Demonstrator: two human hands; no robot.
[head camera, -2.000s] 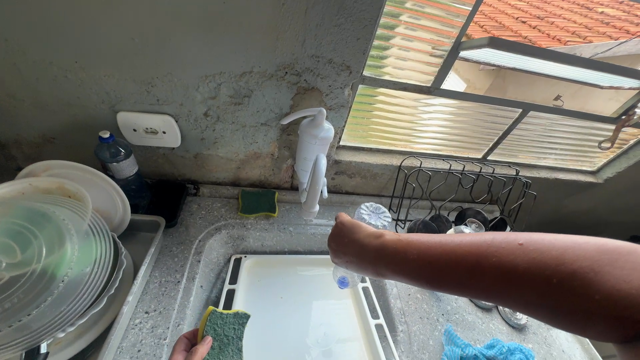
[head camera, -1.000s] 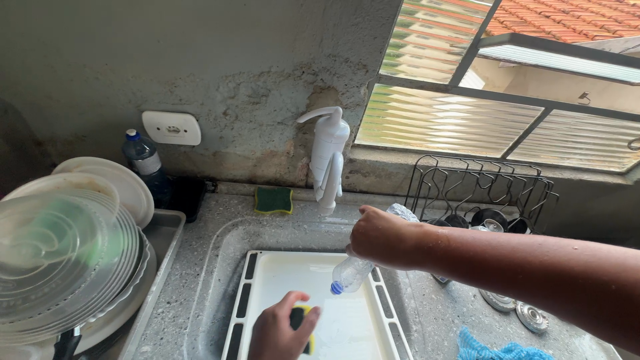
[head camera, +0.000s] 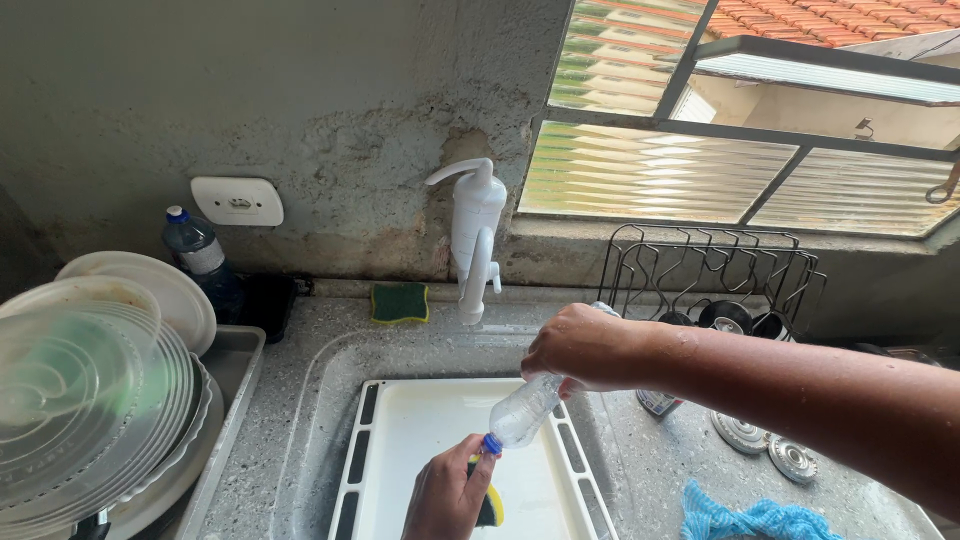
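Observation:
My right hand (head camera: 581, 349) grips a clear plastic bottle (head camera: 521, 412), tilted with its blue cap pointing down and left. My left hand (head camera: 450, 487) holds a yellow and green sponge (head camera: 489, 504) against its palm, mostly hidden, with thumb and fingertips at the blue cap (head camera: 491, 444). Both hands are over a white tray with slotted sides (head camera: 420, 420), which lies in the grey stone sink (head camera: 322, 405). The white faucet (head camera: 478, 225) stands behind them; no water stream shows.
Stacked plates and a clear plastic lid (head camera: 82, 405) stand left, beside a blue-capped bottle (head camera: 196, 247). Another sponge (head camera: 399, 303) lies behind the sink. At right are a black wire rack (head camera: 705, 247), burner parts (head camera: 791, 457) and a blue cloth (head camera: 750, 521).
My left hand has moved up and right over the tray to the bottle's cap, with the sponge in it. The right hand keeps its hold on the bottle.

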